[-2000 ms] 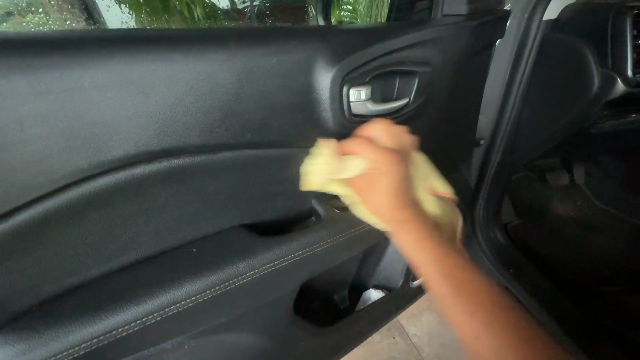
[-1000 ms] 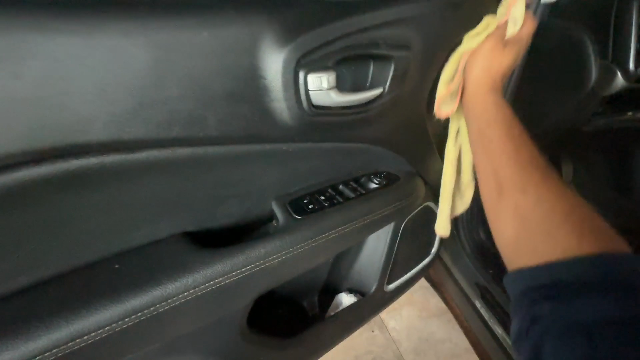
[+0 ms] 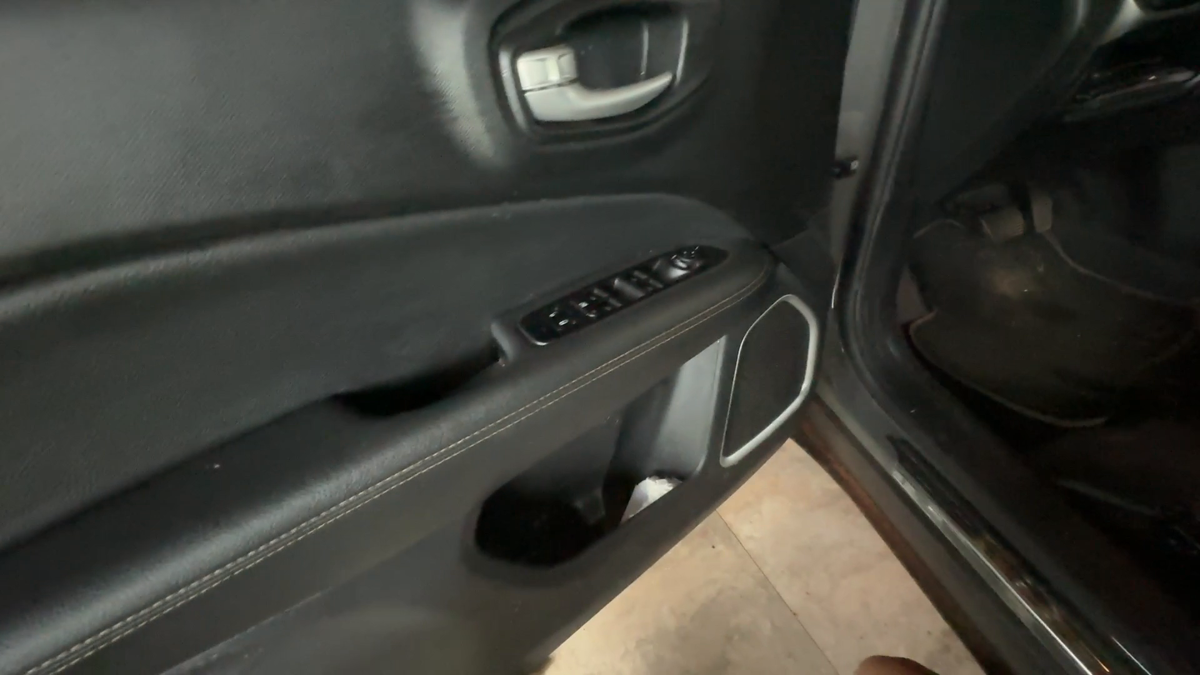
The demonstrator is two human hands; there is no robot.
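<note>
The inner panel of an open car door [image 3: 234, 309] fills the left and middle, with a silver door handle [image 3: 600, 94] at the top. Window switches [image 3: 623, 292] sit on the stitched armrest [image 3: 309, 469]. Neither my left hand nor my right hand can be made out, and no cloth is in view. A small patch of skin [image 3: 895, 666] shows at the bottom edge; which body part it belongs to, I cannot tell.
Below the armrest is a door pocket [image 3: 544, 525] holding something white [image 3: 653, 489]. A silver-rimmed speaker grille [image 3: 773, 375] lies beside it. Pale floor tiles [image 3: 712, 600] show beneath the door. At right are the door sill [image 3: 1003, 572] and the dark footwell with pedals [image 3: 1008, 220].
My right hand and the yellow cloth, earlier near the door handle and then at the door's front edge, are out of sight. The view has moved closer to the lower door.
</note>
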